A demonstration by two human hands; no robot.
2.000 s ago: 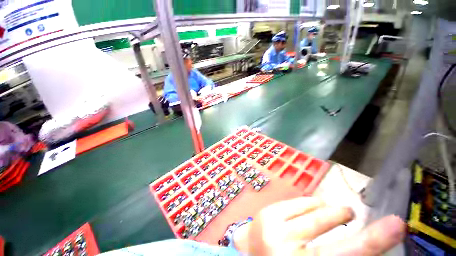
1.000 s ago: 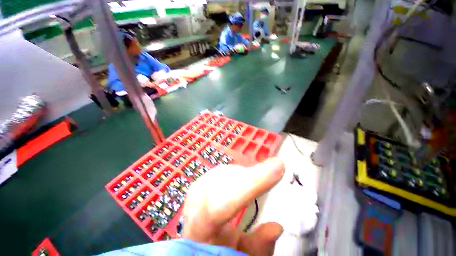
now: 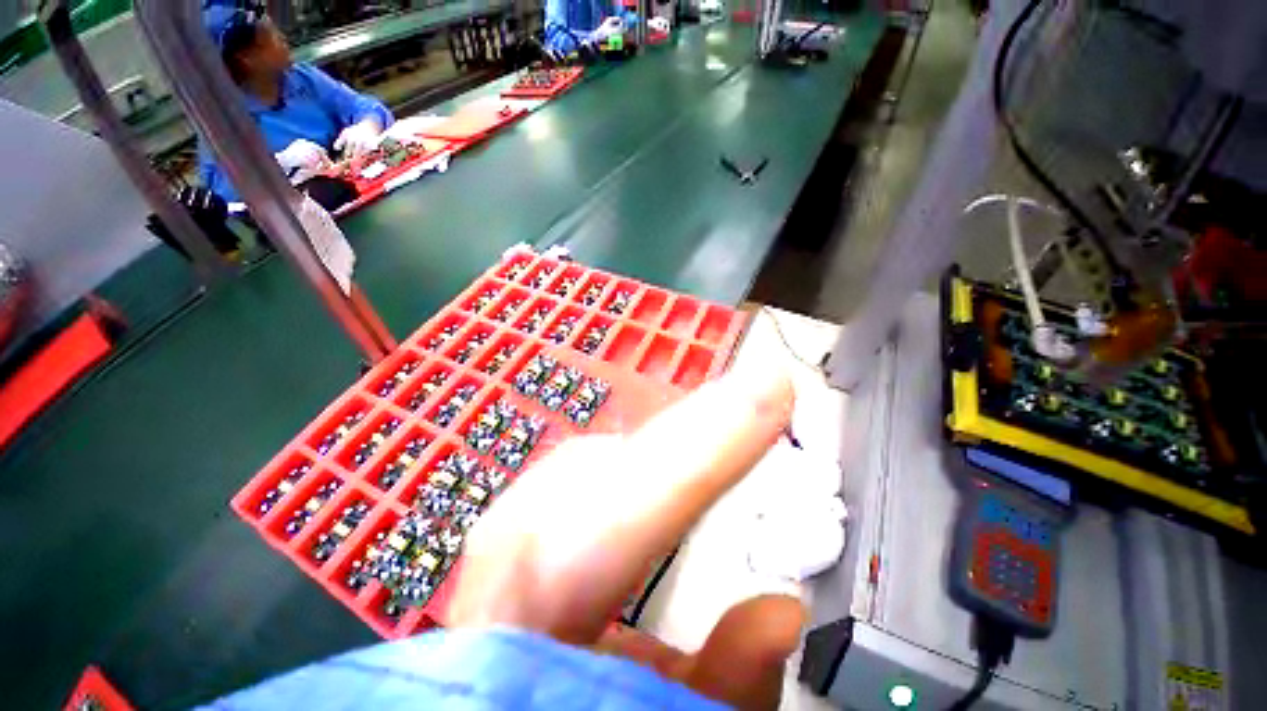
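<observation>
My left hand (image 3: 611, 507), bare and overexposed, reaches from the bottom centre over the near part of the red compartment tray (image 3: 254, 503). Its fingers point up right; the thumb is apart, low down. The fingertips are over the white surface, beside a small dark tool tip (image 3: 793, 440); no hold on it shows. Small circuit boards (image 3: 452, 479) lie in groups on a flat red sheet (image 3: 632, 400) over the tray, partly hidden by my hand. Other boards sit in the pockets; several far right pockets are empty. My right hand is not in view.
At right, the machine holds a black fixture with yellow edging (image 3: 1098, 479) with boards. A grey handset (image 3: 1010, 556) lies before it. A white cloth (image 3: 802, 535) lies near my hand. Cutters (image 3: 743, 172) lie on the green bench (image 3: 625, 208). A metal post (image 3: 229, 125) and blue-smocked workers are beyond.
The view has swung right and down, showing more of the machine and handset. My left hand has reached forward over the white surface, and the small dark tool there is now mostly hidden.
</observation>
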